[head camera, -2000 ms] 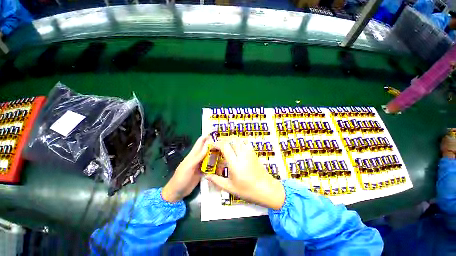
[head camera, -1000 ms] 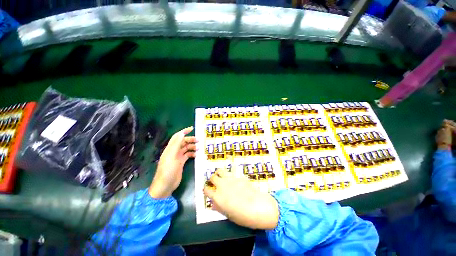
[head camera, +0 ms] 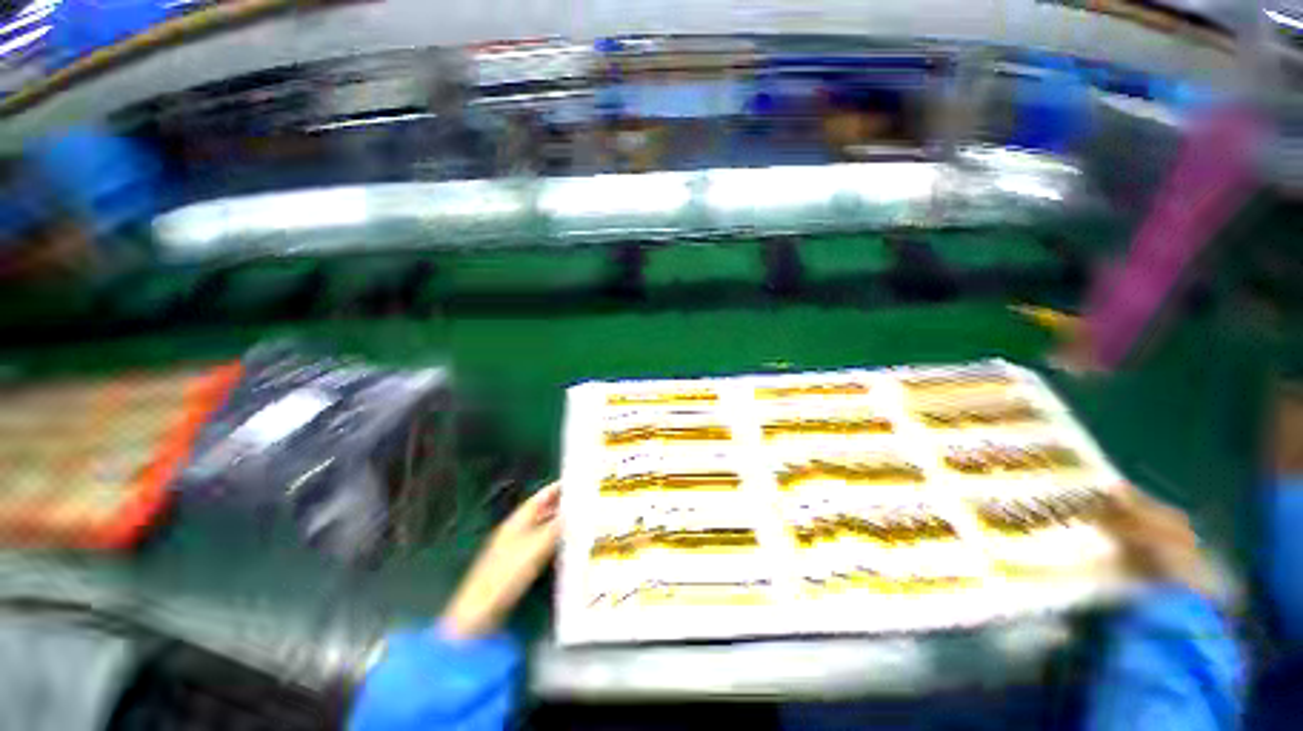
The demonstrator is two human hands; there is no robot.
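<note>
The white board lies in front of me on the green bench, covered with rows of small yellow units in three column groups. The picture is blurred. My left hand is at the board's left edge, with its fingers against it. My right hand is at the board's right edge, its fingers on or over the rim. Both hands appear to hold the board by its sides; whether it is raised from the bench cannot be told.
A dark plastic bag with a white label lies left of the board. A red-orange tray is further left. A pink-wrapped post stands at the right. People in blue sleeves are at both sides.
My right hand has left the units and moved to the board's right edge. My left hand has come to its left edge. The view has tilted up and blurred.
</note>
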